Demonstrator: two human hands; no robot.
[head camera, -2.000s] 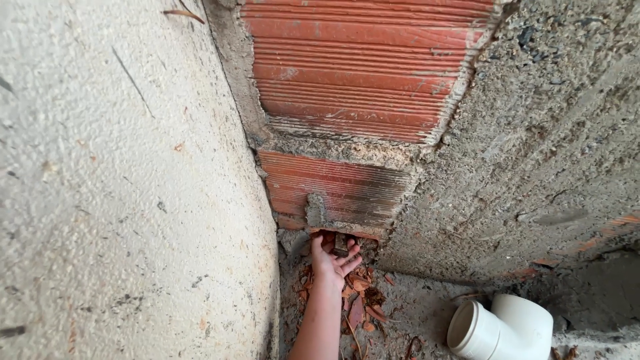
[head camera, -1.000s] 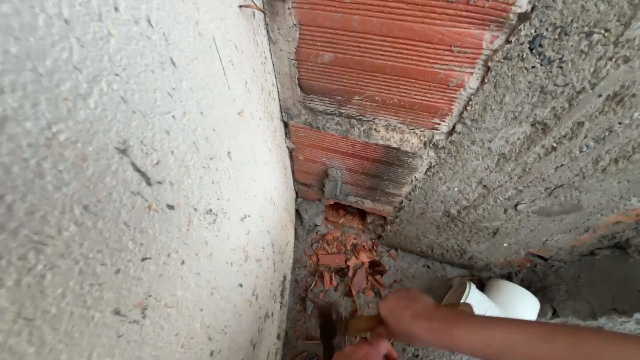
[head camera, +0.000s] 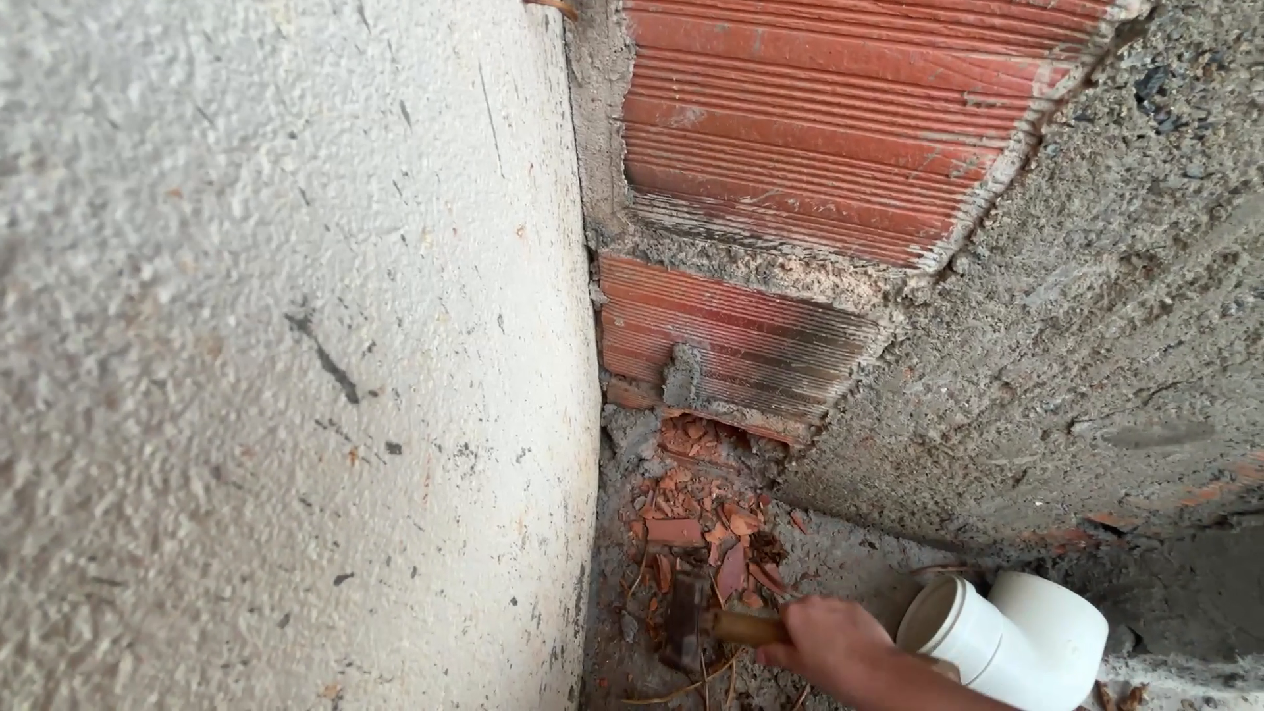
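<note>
My right hand (head camera: 839, 642), reaching in from the lower right, is closed around the wooden handle (head camera: 746, 628) of a hammer. The dark hammer head (head camera: 683, 620) is blurred and lies over or just above the near edge of a pile of broken red brick pieces (head camera: 675, 531). Beyond the pile, a broken opening (head camera: 726, 436) with red fragments inside shows at the foot of a ribbed hollow clay brick (head camera: 731, 331). My left hand is out of view.
A pale textured wall (head camera: 395, 395) rises close on the left. Rough cement (head camera: 1037, 346) covers the wall on the right. A white plastic pipe elbow (head camera: 1047, 632) lies at the lower right, beside my right forearm. Another ribbed brick (head camera: 820, 128) is set above the mortar joint.
Two seconds ago a hand was at the opening under the brick; it is gone from there. One second ago both hands were low in view by the hammer; now only my right hand shows, holding it.
</note>
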